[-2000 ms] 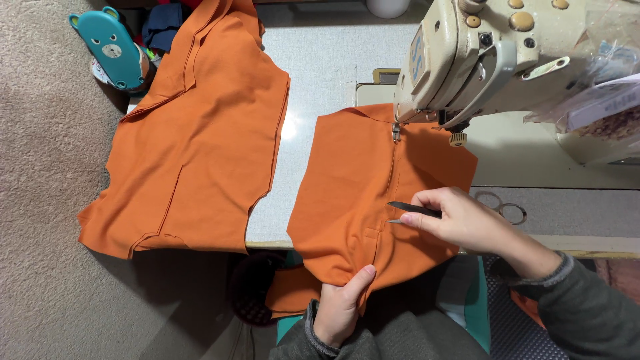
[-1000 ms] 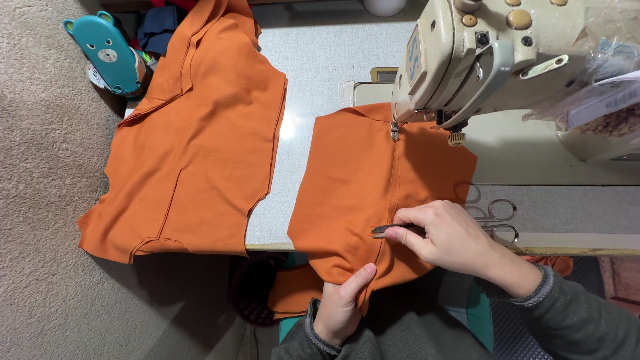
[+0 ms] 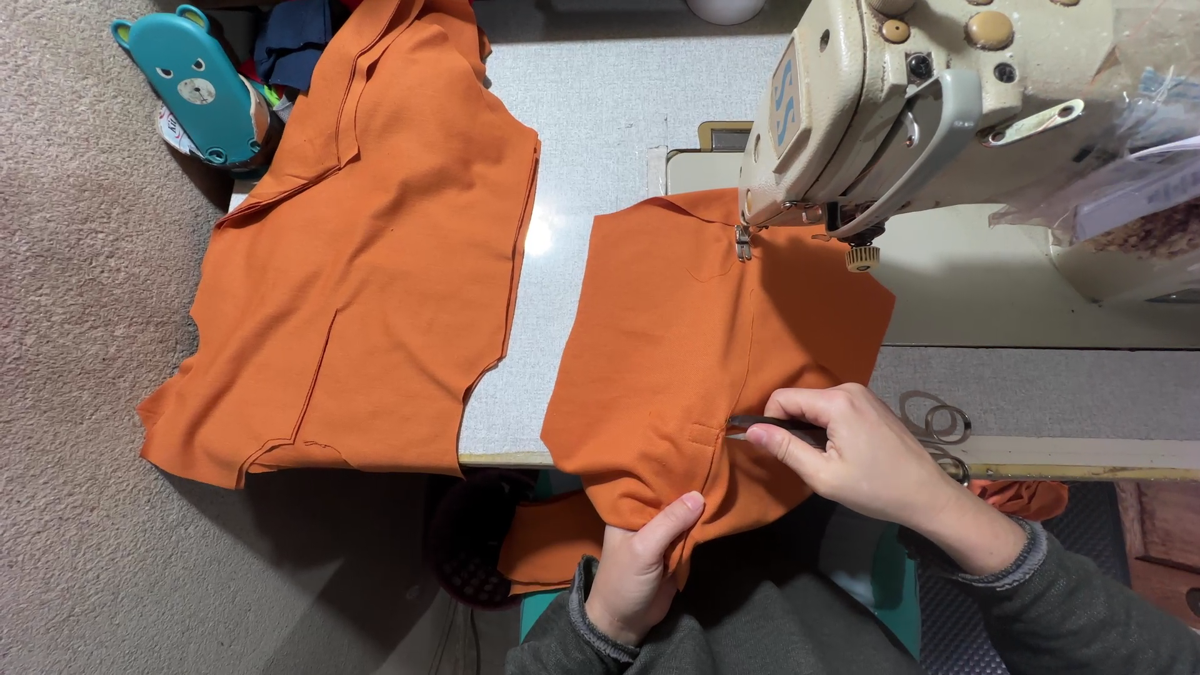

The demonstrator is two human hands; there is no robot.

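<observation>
An orange fabric piece (image 3: 656,319) lies under the presser foot (image 3: 742,243) of a sewing machine (image 3: 872,112), its lower part gathered over the table edge. My left hand (image 3: 642,562) pinches that lower part, thumb on top. In my right hand (image 3: 844,450) are dark thread snips (image 3: 778,424), their tips at the seam line beside a small stitched rectangle. The snips' grip is partly hidden by the fingers. A loose thread curls on the cloth near the presser foot.
More orange fabric pieces (image 3: 394,253) lie stacked on the table's left, overhanging its front edge. A teal bear-faced case (image 3: 192,89) stands at the upper left. Metal scissors (image 3: 937,419) lie right of my right hand. Clear plastic bags (image 3: 1125,159) rest by the machine.
My right hand has shifted with the snips, first down and left over the cloth, then slightly back up along the seam. My left hand has kept its hold.
</observation>
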